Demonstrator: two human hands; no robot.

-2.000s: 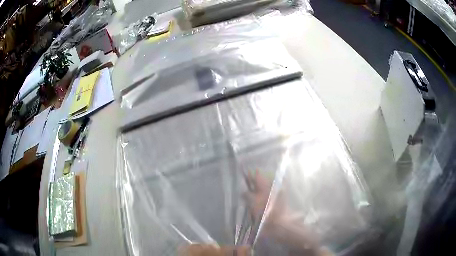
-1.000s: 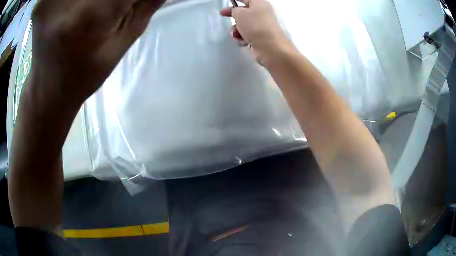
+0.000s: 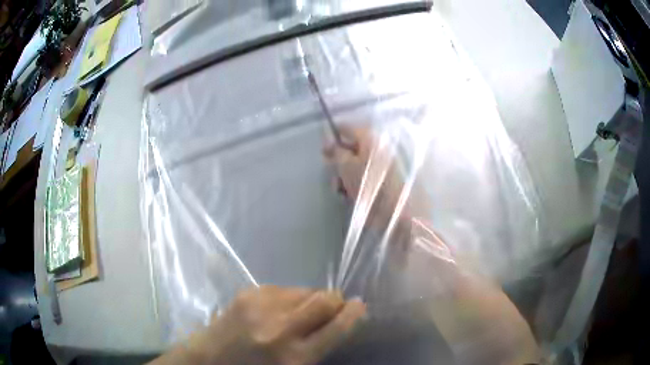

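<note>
A large clear plastic bag point(image 3: 242, 171) lies over the stack on the table, with creases running toward my left hand. My left hand point(image 3: 296, 321) is at the bottom centre, fingers closed on the bag's near edge. My right hand point(image 3: 356, 160) is seen through the clear film, so it is under or inside the bag's upper layer. It holds a thin dark stick point(image 3: 324, 103) that points away from me. A bluish-grey patch shows on the film near the stick's tip; I cannot tell what it is.
A white box-like stand point(image 3: 588, 78) is at the right, with a printed label strip point(image 3: 606, 228) hanging below it. At the left lie a green-white block point(image 3: 65, 217), a yellowish tape roll point(image 3: 73, 107), dark pens point(image 3: 91, 107) and a yellow pad point(image 3: 100, 46) on white papers.
Since one second ago the view has tilted up from the floor and near table edge. My left hand has closed on the near edge, and my right hand is now beneath clear film.
</note>
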